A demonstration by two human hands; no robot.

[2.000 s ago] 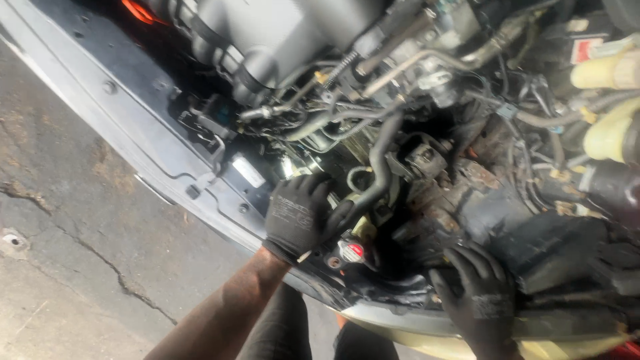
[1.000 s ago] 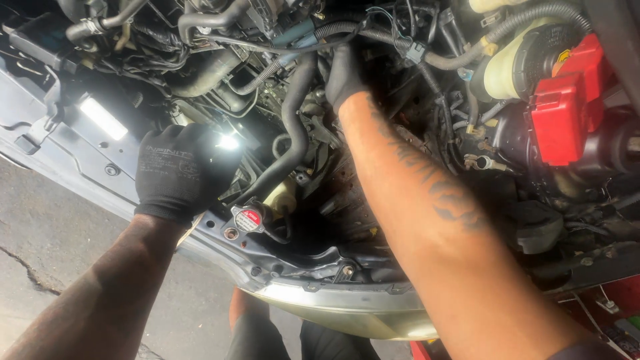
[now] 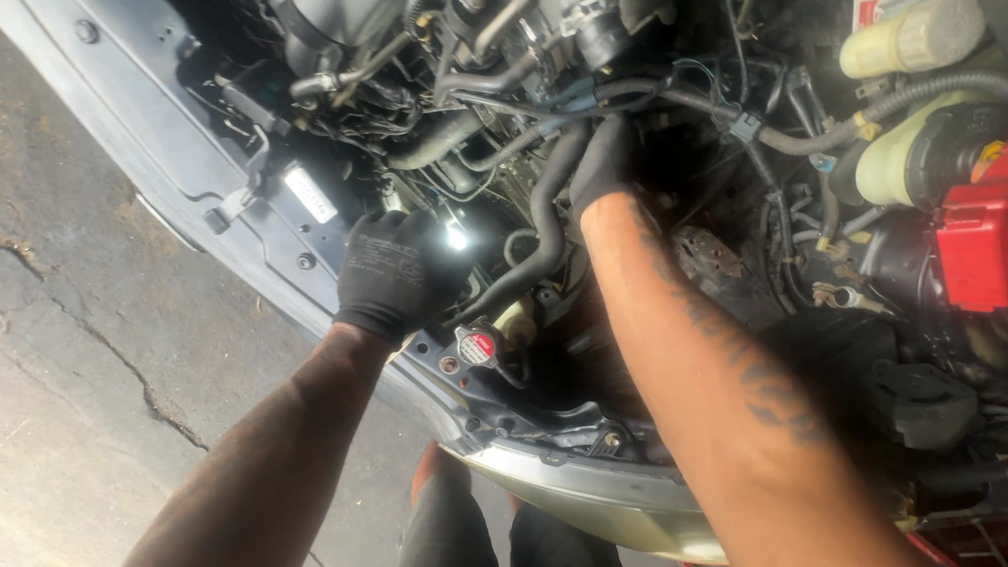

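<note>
My left hand (image 3: pixel 402 272), in a black work glove, is curled near the front edge of a car's engine bay. A bright light (image 3: pixel 457 236) shines at its fingertips; its source is mostly covered by the glove, and I cannot tell whether the hand holds it. Right of it runs a bent black rubber radiator hose (image 3: pixel 551 213). My right hand (image 3: pixel 610 161), also in a black glove, reaches down beside the hose's upper end, below a wiring conduit (image 3: pixel 669 94). Its fingers are hidden among the parts. The radiator cap (image 3: pixel 476 346) sits below the hose.
The car's front body panel (image 3: pixel 228 228) runs diagonally at the left. At the right are a red plastic cover (image 3: pixel 976 248), a pale fluid reservoir (image 3: pixel 898 161) and a corrugated conduit (image 3: pixel 945 87). Cracked pavement (image 3: pixel 102 331) lies beside the car.
My right hand has gone from the front edge of the bay to deep beside the radiator hose. A bright light shows at my left glove, which stays near the front panel.
</note>
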